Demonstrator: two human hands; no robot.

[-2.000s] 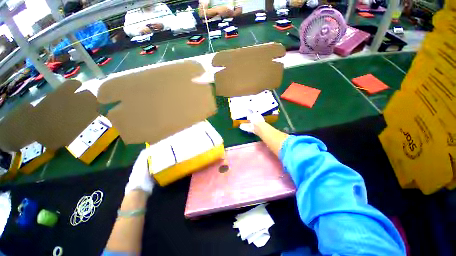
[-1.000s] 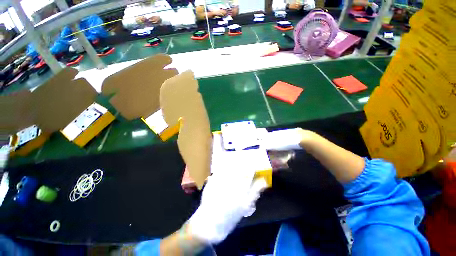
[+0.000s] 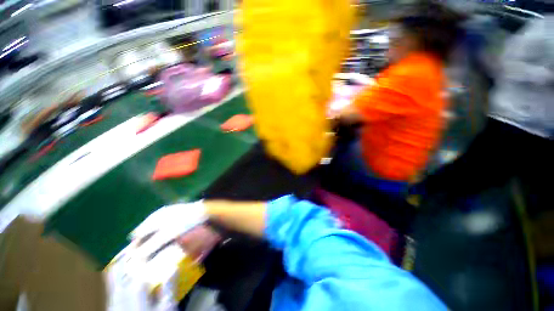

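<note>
The view is strongly blurred. An open carton sits at the lower left, with its brown lid (image 3: 51, 270) standing at the left and a yellow side (image 3: 189, 276) showing. My right hand (image 3: 170, 222), in a white glove, reaches from the right over the carton's white top. Its fingers are too blurred to tell whether they grip anything. A white shape in front of it may be my left glove or the carton's white contents; I cannot tell which. A small pinkish patch, perhaps the slab, shows beside the carton.
Red-orange pads (image 3: 177, 164) lie on the green belt (image 3: 115, 197). A tall yellow carton stack (image 3: 294, 79) stands ahead. A pink fan (image 3: 188, 88) is beyond the belt. A person in orange (image 3: 404, 115) is at the right. A dark red object (image 3: 358, 222) is beyond my sleeve.
The view has swung right, so the carton and my hands now appear at the lower left. The person in orange has come into view. My right hand has moved over the carton.
</note>
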